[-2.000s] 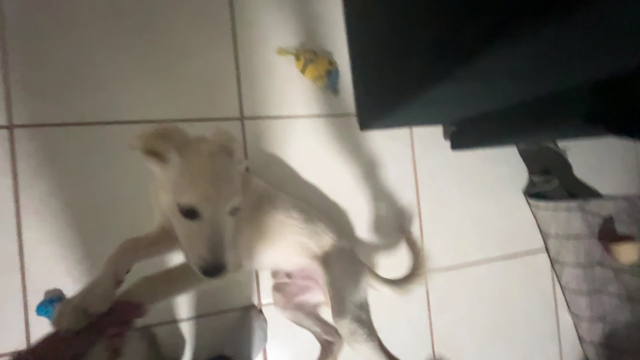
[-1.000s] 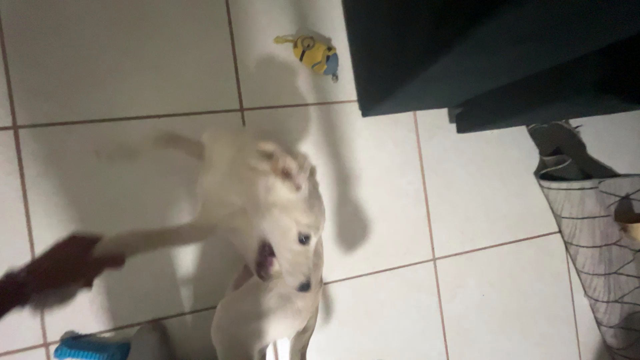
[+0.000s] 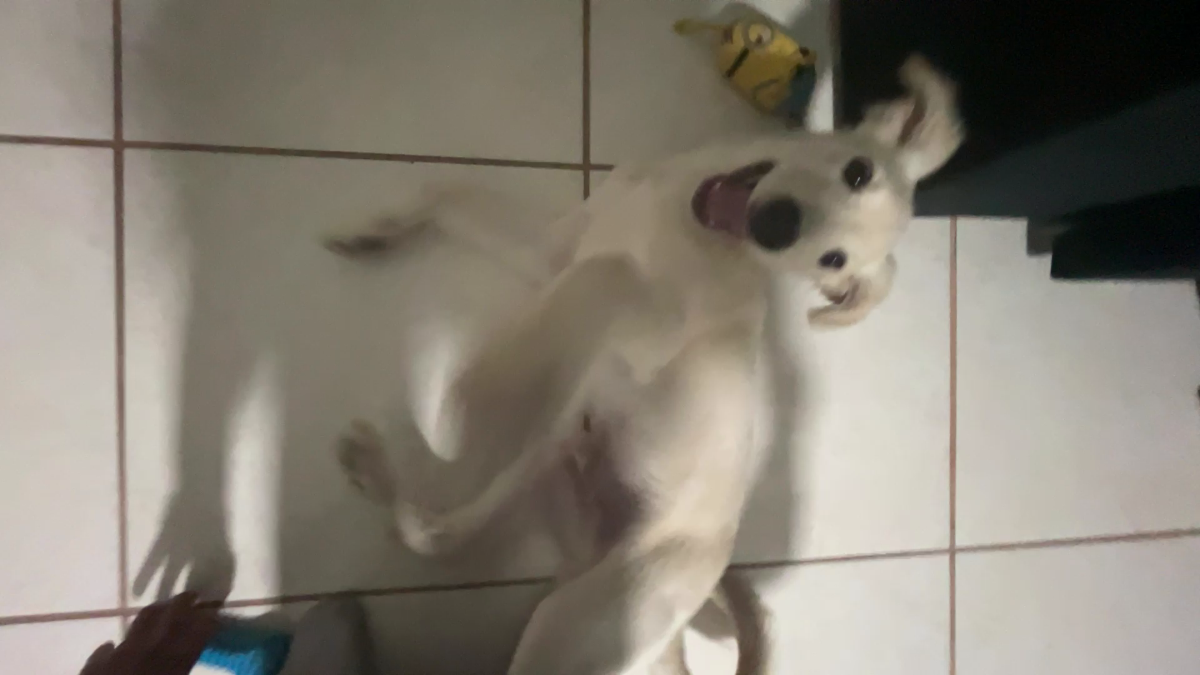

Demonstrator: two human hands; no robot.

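My left hand [image 3: 155,637] is at the bottom left edge, only partly in view and blurred, with its fingers apart and nothing seen in them. Right beside it lies a bright blue textured object [image 3: 246,650], partly cut off. A pale puppy [image 3: 694,375] lies belly up on the tiled floor to the right of the hand, apart from it. Its mouth is open, its head points to the upper right and its legs reach left. Behind its head is a yellow and blue Minion toy [image 3: 761,64]. My right hand is out of view.
Dark furniture [image 3: 1012,103] fills the upper right corner, near the puppy's head. A grey rounded thing [image 3: 328,639] stands at the bottom edge beside the blue object. White floor tiles [image 3: 1078,403] with brown joints run under everything, and a hand's shadow falls at the left.
My left hand has let go of the puppy's foreleg and is lower in the view. The puppy has rolled onto its back, its head now toward the dark furniture. The patterned bag is out of view.
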